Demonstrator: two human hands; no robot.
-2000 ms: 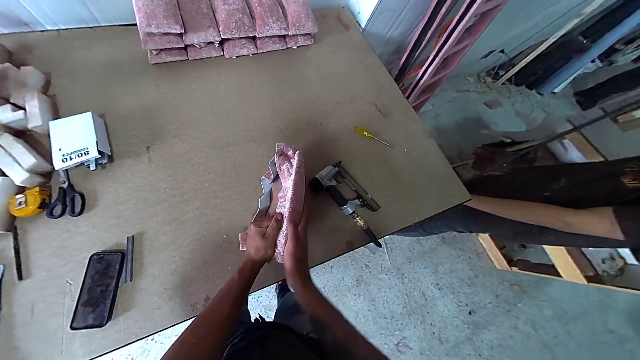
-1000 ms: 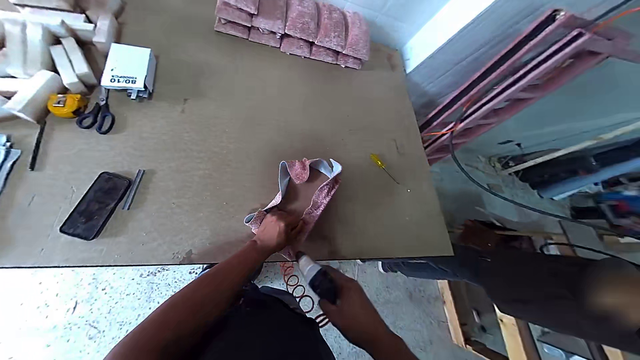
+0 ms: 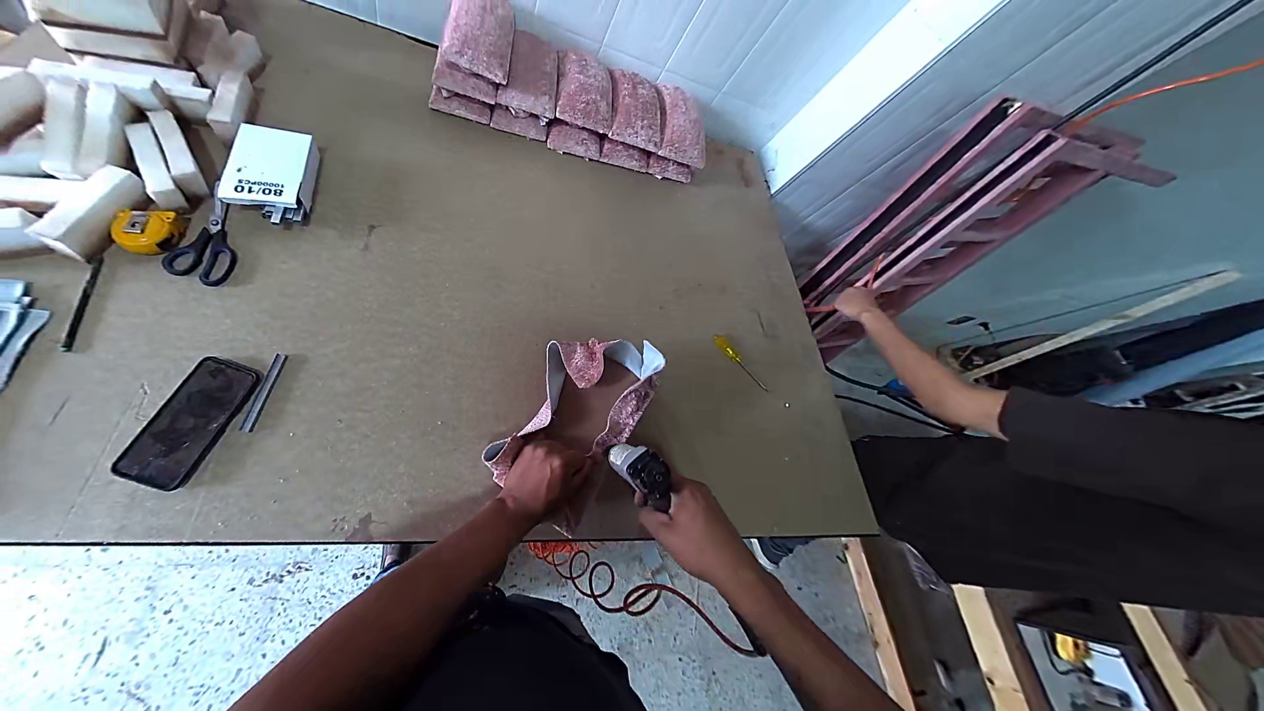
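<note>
Near the table's front edge, my left hand (image 3: 543, 479) grips the lower part of a pink fabric-covered piece (image 3: 627, 410), whose cloth edges stand up with their pale backing showing. My right hand (image 3: 691, 523) is closed around a pneumatic stapler (image 3: 642, 472); its silver nose points at the fabric edge just right of my left hand. Whether the nose touches the cloth I cannot tell. A yellow-handled screwdriver (image 3: 728, 348) lies to the right of the piece.
Pink padded pieces (image 3: 583, 99) are stacked by the wall. Left are foam blocks (image 3: 89, 207), a staple box (image 3: 269, 168), scissors (image 3: 209, 247), a tape measure (image 3: 148, 232), a phone (image 3: 186, 423) and staple strips (image 3: 264, 393). A person's hand (image 3: 857, 301) is at pink frames (image 3: 968, 217); a coiled hose (image 3: 632, 597) hangs below.
Two seconds ago both my hands held the pink piece and the stapler lay on the table. The stapler is now in my right hand, at the fabric. The other person's arm reaches to the pink frames.
</note>
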